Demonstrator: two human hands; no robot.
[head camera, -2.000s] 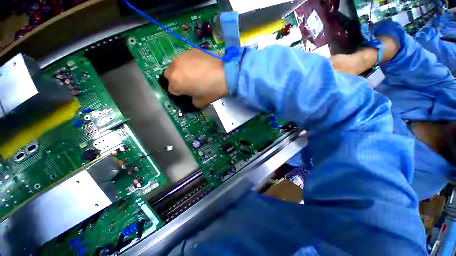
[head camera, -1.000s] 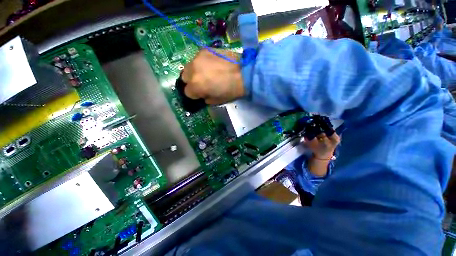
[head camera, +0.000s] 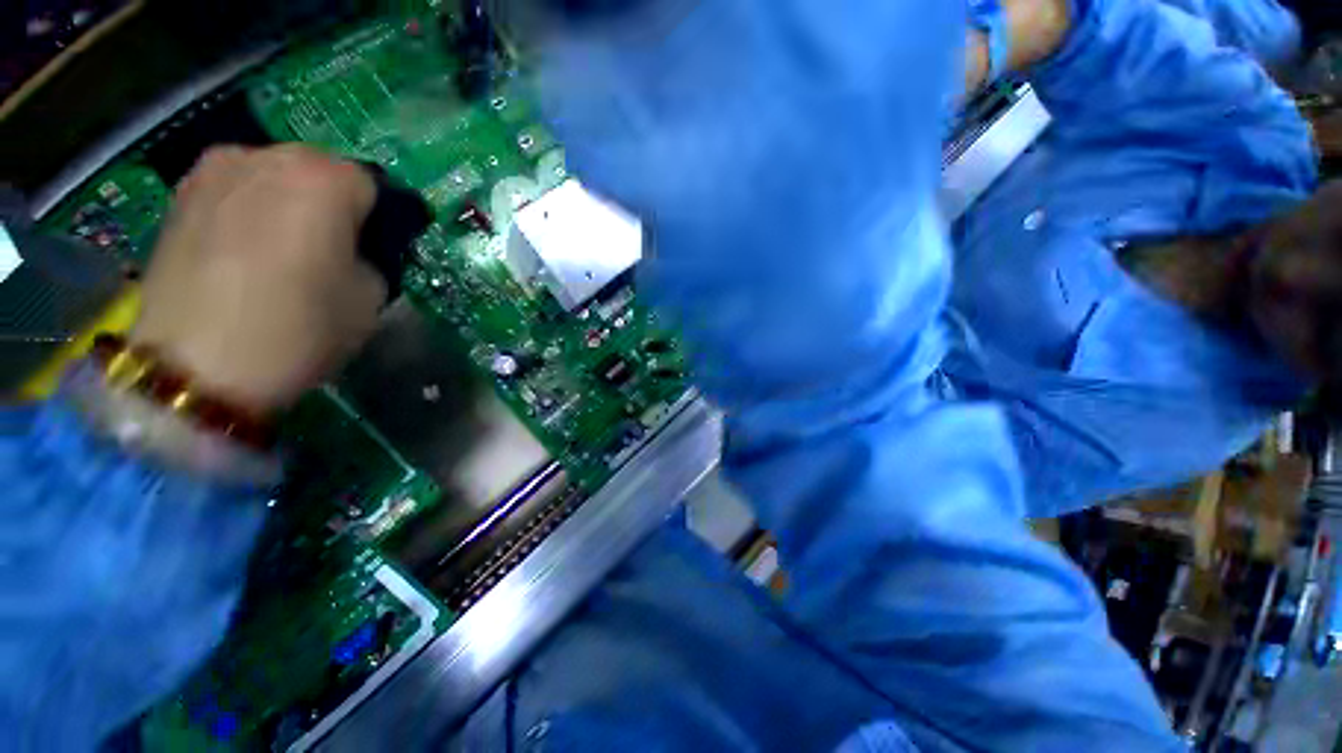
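My left hand (head camera: 272, 265) reaches in from the left over the large green circuit board (head camera: 581, 390). It wears an amber-brown bead bracelet and black finger cots. It is blurred and its fingertips are hidden, so I cannot tell whether it holds anything. My right sleeve runs up through the middle, and that hand is past the top edge. A heatsink with a white-silver top (head camera: 577, 243) stands on the board beside the sleeve. Small parts surround it.
The silver conveyor rail (head camera: 552, 589) runs diagonally along the board's near edge. Part of a yellow strip (head camera: 91, 341) shows behind my left wrist. Another worker's blue sleeve and wrist (head camera: 1038, 30) are at upper right. Blurred brown and dark items lie at lower right.
My right hand has left the board and gone out past the top edge. My left hand has come in from the left. The small hand beyond the rail is no longer visible.
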